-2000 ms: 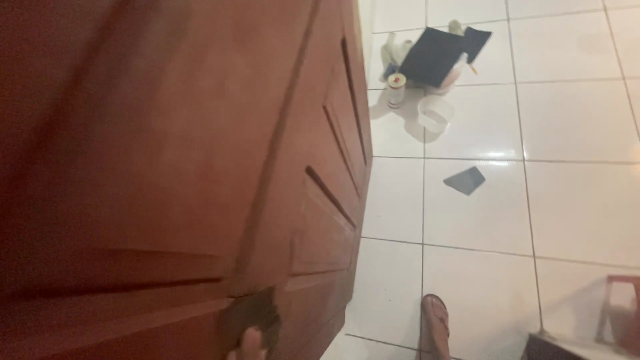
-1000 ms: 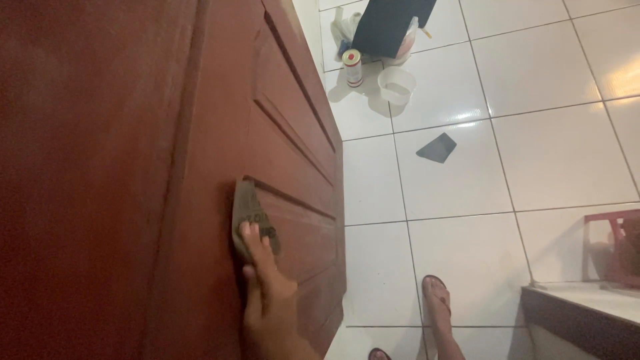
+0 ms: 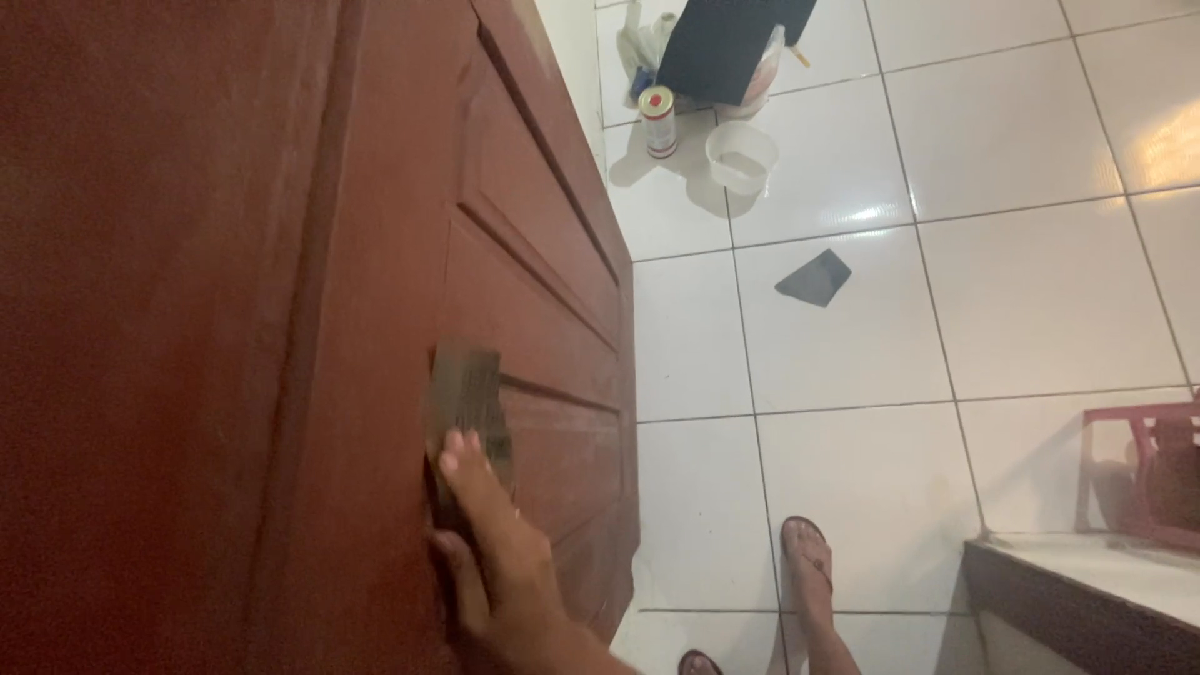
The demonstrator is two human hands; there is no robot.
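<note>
My right hand [image 3: 511, 553] is pressed against a reddish-brown panelled wooden door [image 3: 375, 281], back of the hand toward me. Under its fingertips lies a worn grey-brown piece of sandpaper [image 3: 467, 389], flat on the door beside the corner of a recessed panel; the paper is blurred and bears faint marks. The thumb is spread to the left, near the door. My left hand is out of view. A dark grey piece of sandpaper [image 3: 816, 278] lies on the white floor tiles right of the door.
Beyond it stand a metal can with a red cap [image 3: 658, 122], a white plastic tub [image 3: 741, 157], a large dark sheet [image 3: 727, 47] and plastic bags. My sandalled foot [image 3: 808, 553] is on the tiles. At right are a dark-edged ledge [image 3: 1078, 600] and a pinkish-red frame [image 3: 1139, 469].
From the first frame, where it was partly cut off at the bottom, my right hand has moved up along the door with the sandpaper. The view has shifted.
</note>
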